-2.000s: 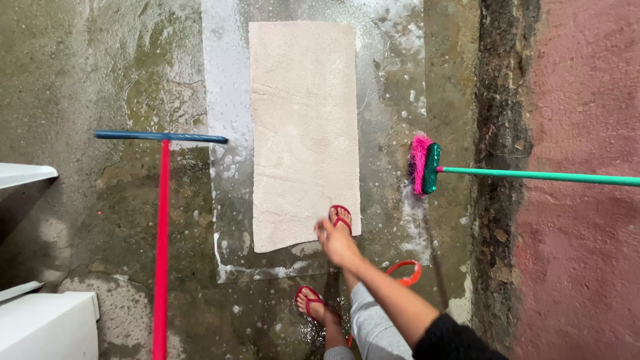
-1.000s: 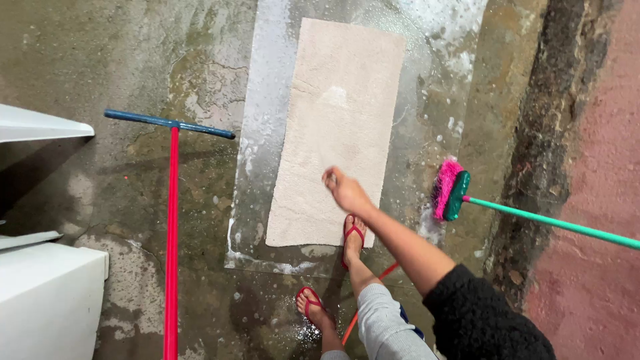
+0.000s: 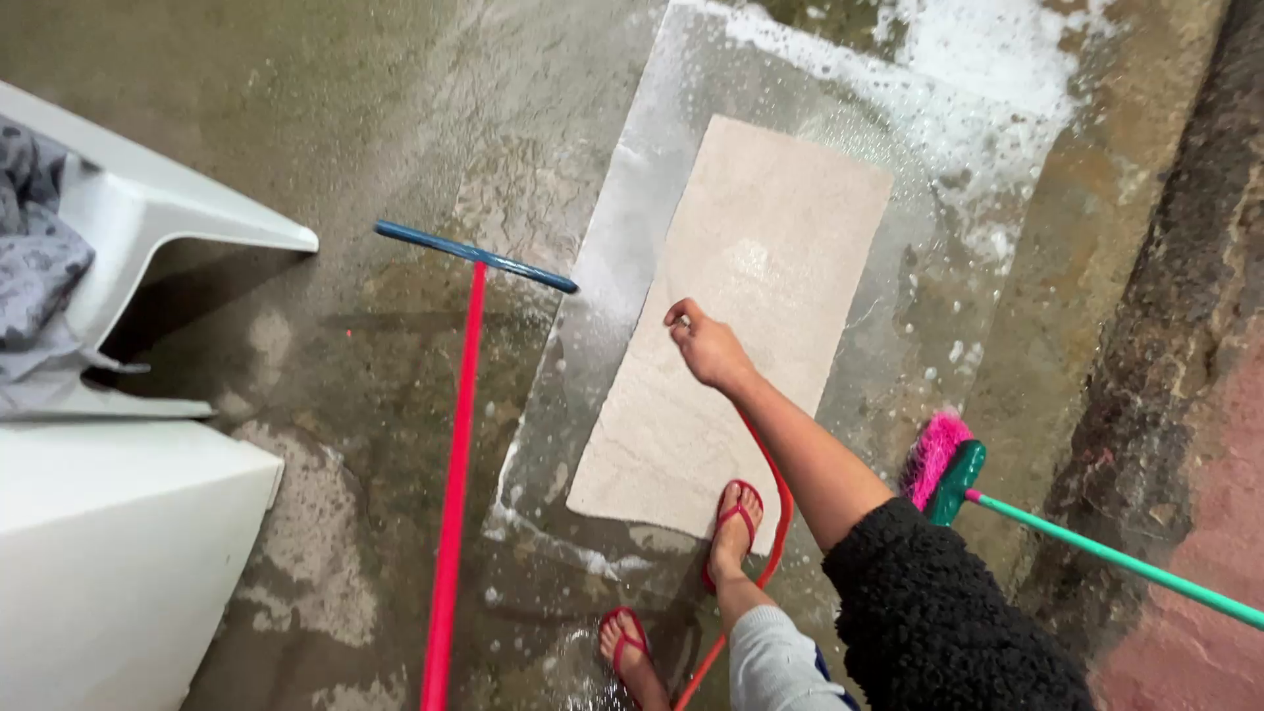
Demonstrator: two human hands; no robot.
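Observation:
My right hand (image 3: 706,346), in a black fleecy sleeve, is held out over a beige textile mat (image 3: 731,365). Its fingers are curled around the end of an orange hose (image 3: 784,509), which runs up behind the wrist; the hose's tip is mostly hidden in the hand. A pale, wet-looking patch shows on the mat beyond the fingers. The mat lies on a clear plastic sheet (image 3: 617,217) with foam along its edges. One foot in a red flip-flop rests at the mat's near edge, the other on the wet floor. My left hand is out of view.
A squeegee with a blue head (image 3: 474,255) and red handle lies left of the mat. At the right is a pink-bristled broom (image 3: 948,474) with a green handle. A white plastic chair (image 3: 178,212) holding grey cloth and a white box-like object (image 3: 109,553) stand at the left.
My right hand has moved from near the foot to farther up over the mat. More of the hose shows below the wrist. The view has turned and come closer.

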